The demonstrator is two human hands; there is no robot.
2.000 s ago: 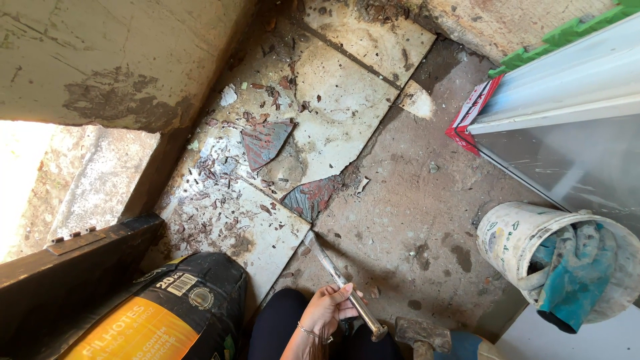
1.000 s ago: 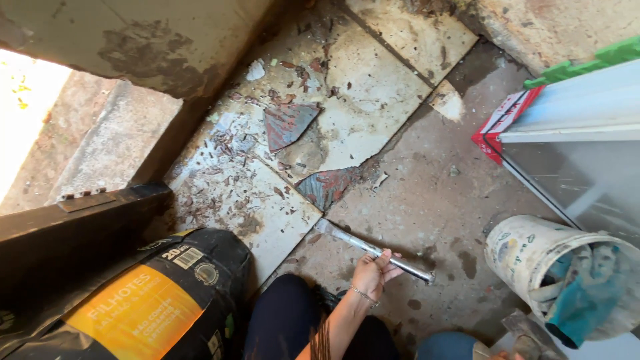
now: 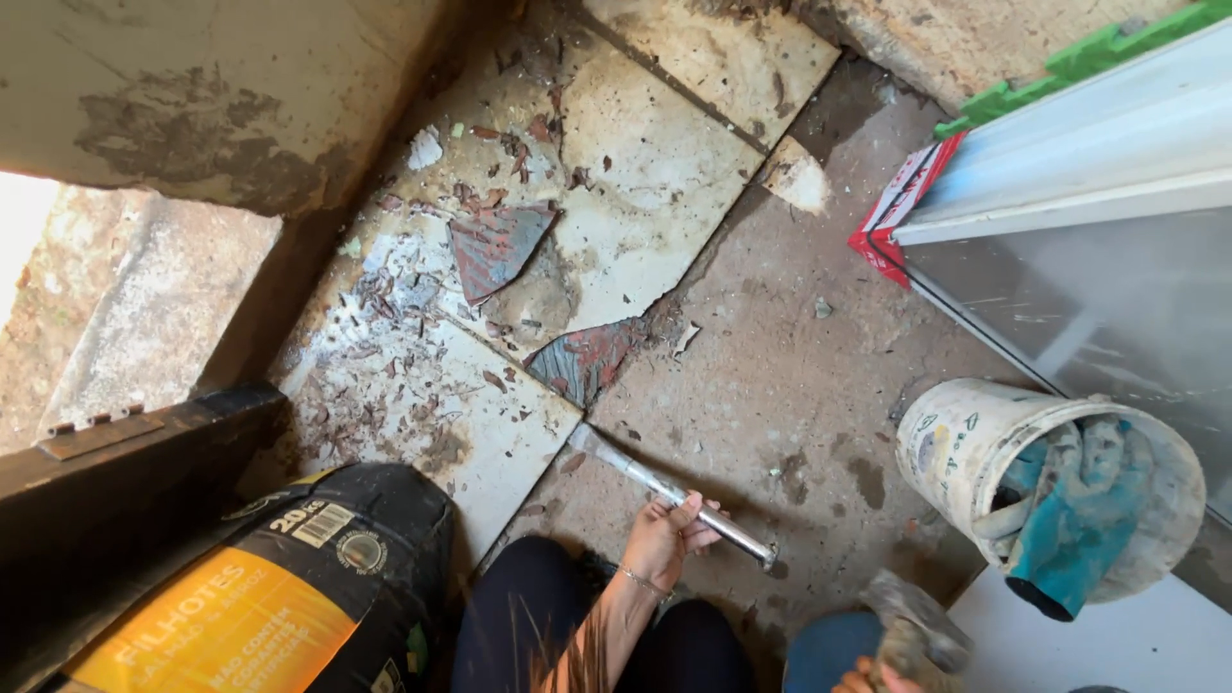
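Note:
My left hand (image 3: pixel 669 539), with a bracelet at its wrist, grips a steel cold chisel (image 3: pixel 640 474). The flat end of the chisel meets the corner of a dirty cream floor tile (image 3: pixel 515 443); its round end points down and right. At the bottom edge, my right hand (image 3: pixel 878 677) is partly cut off and closed around the handle of a club hammer (image 3: pixel 914 616). The hammer head is apart from the chisel. Beyond the chisel tip, broken tile pieces with dark ridged surfaces (image 3: pixel 582 358) (image 3: pixel 496 245) and many chips lie on and beside the tiles.
A white bucket (image 3: pixel 948 462) with teal-and-grey gloves (image 3: pixel 1083 510) stands right. Behind it leans a framed panel (image 3: pixel 1059 202) with red tape. A black-and-orange printed sack (image 3: pixel 260 616) and a dark metal frame (image 3: pixel 125 472) are left. Blue fabric (image 3: pixel 833 645) shows beside my dark-clad knees.
The hammer has come further into view at the lower right. The chisel has changed its slant while staying in my left hand, with its flat end close to the same tile corner.

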